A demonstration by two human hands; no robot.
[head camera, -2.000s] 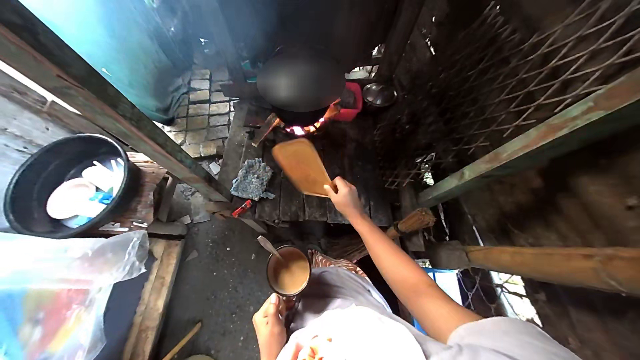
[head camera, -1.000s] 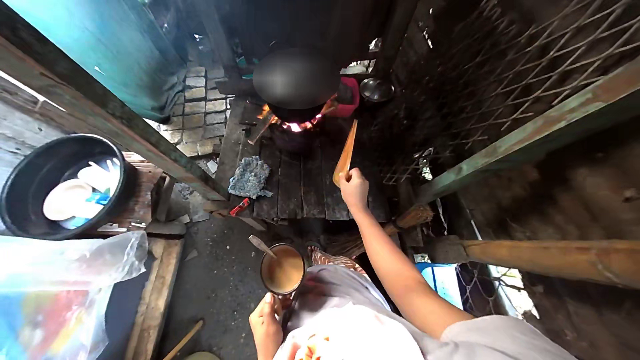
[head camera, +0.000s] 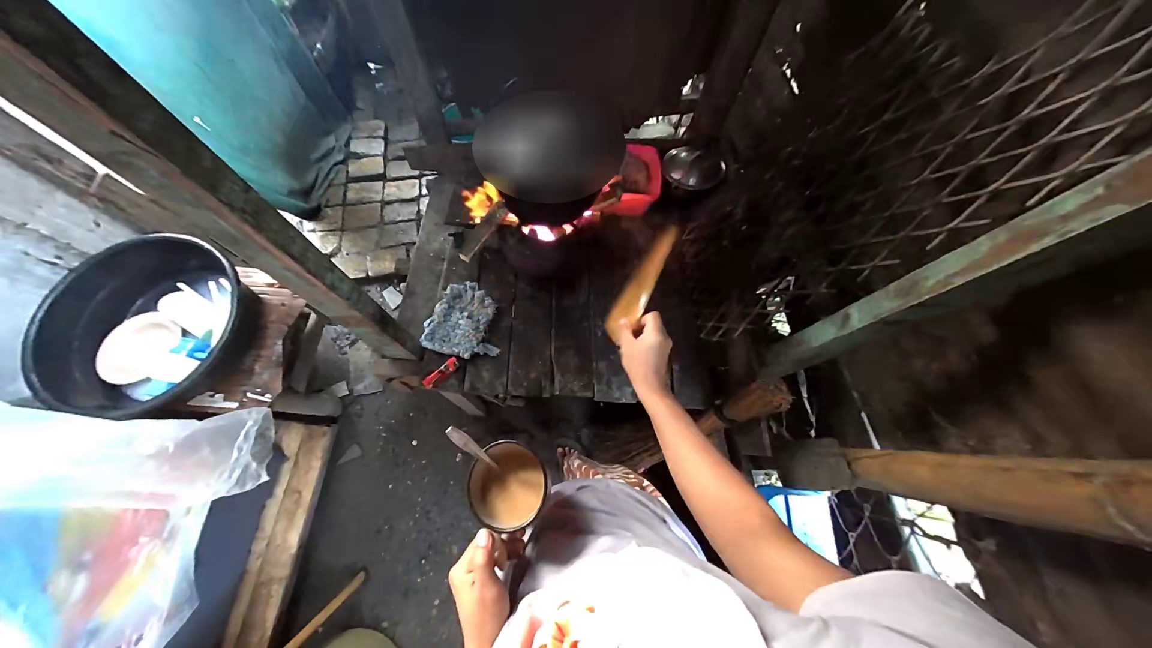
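Observation:
My left hand grips the handle of a mug of light brown drink, low in the view, with a metal spoon leaning out of it. Held out over the wooden slats, my right hand is closed on one end of a flat tan board, seen nearly edge-on and blurred. Beyond it to the left a round dark pan sits on a stove with glowing embers beneath, and flames rise at its left side.
A grey-blue cloth and a small red packet lie on the wooden platform. A red container and a metal bowl stand right of the pan. Left is a black basin with dishes. Wooden posts and wire mesh flank the right.
The board in my right hand has turned from showing its broad face to nearly edge-on. Flames at the left of the stove show larger now. My left hand keeps the mug in about the same place.

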